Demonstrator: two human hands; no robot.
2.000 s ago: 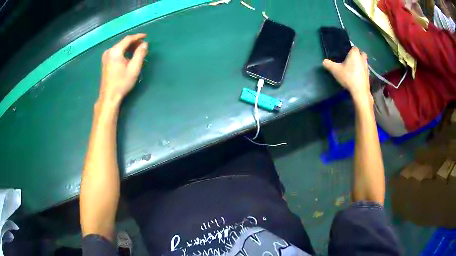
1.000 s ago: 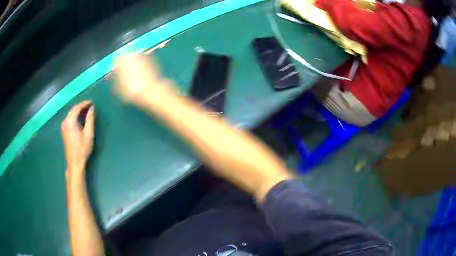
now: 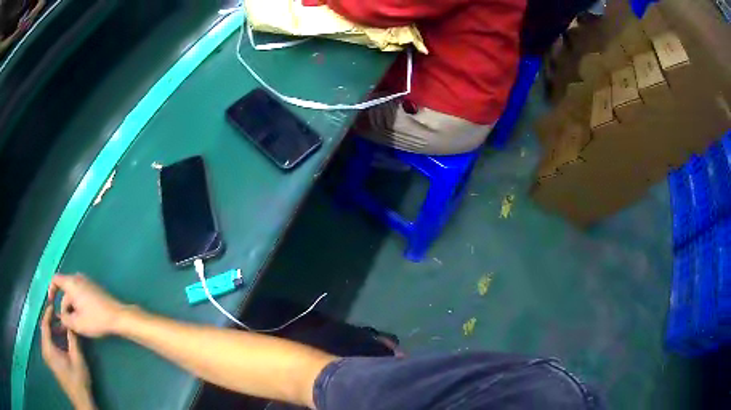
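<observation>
My right hand (image 3: pixel 90 308) and my left hand (image 3: pixel 66 359) are close together at the lower left, over the table by the green strip. Their fingertips nearly meet; whether they pinch something small I cannot tell. A black smartphone (image 3: pixel 188 210) lies on the dark green table (image 3: pixel 136 240) with a white cable (image 3: pixel 210 295) plugged into its lower end. The cable passes over a small teal stick (image 3: pixel 213 286) and hangs past the table edge. A second black smartphone (image 3: pixel 274 128) lies further up.
A light green strip (image 3: pixel 96 172) curves along the table, with a whitish scrap (image 3: pixel 104 188) beside it. A person in red (image 3: pixel 469 60) sits on a blue stool (image 3: pixel 437 196) by a yellow wrapping (image 3: pixel 321 24) and white cord (image 3: pixel 321 104). Brown cartons (image 3: pixel 617 152) and blue crates (image 3: pixel 701 248) stand right.
The view has swung right, so the phones and table appear further left. My right hand has left the second phone and crossed over to my left hand.
</observation>
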